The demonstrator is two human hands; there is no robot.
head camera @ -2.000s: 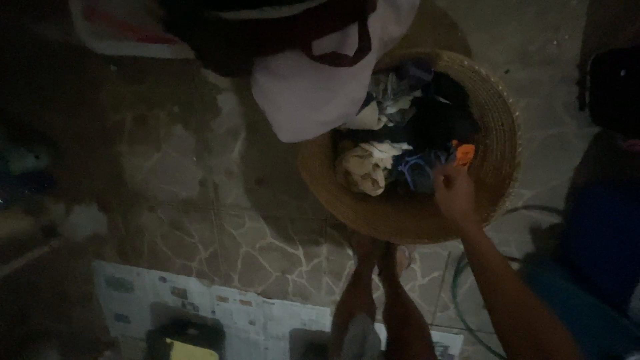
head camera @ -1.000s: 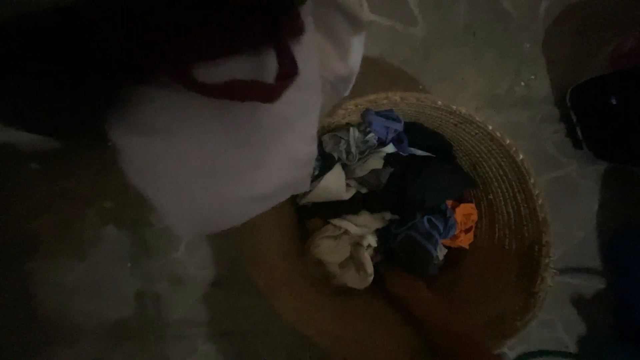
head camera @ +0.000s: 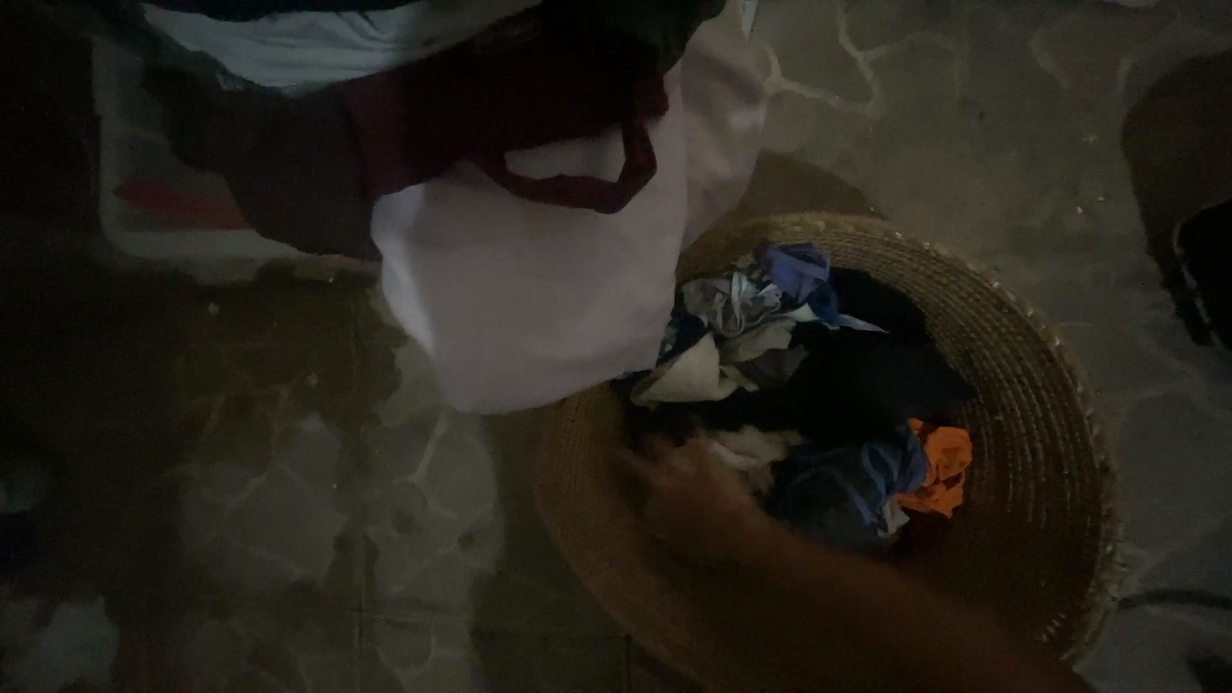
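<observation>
A round woven basket stands on the floor with crumpled cloths inside. My right hand reaches in from the lower right, blurred, over the beige cloth at the near left of the pile; whether its fingers hold the cloth cannot be told. To the right of the hand lie a blue-grey cloth and an orange cloth. A purple-blue cloth, a cream cloth and black cloth fill the far part. My left hand is not in view.
Large pale fabric and a dark red strap hang over the basket's far left rim. Behind them, at the upper left, is a pale tray or container. A dark object sits at the right edge. The patterned floor has dark patches.
My right hand, at the orange cloth in the oldest frame, is now farther left over the beige cloth. The view has moved closer to the basket since then.
</observation>
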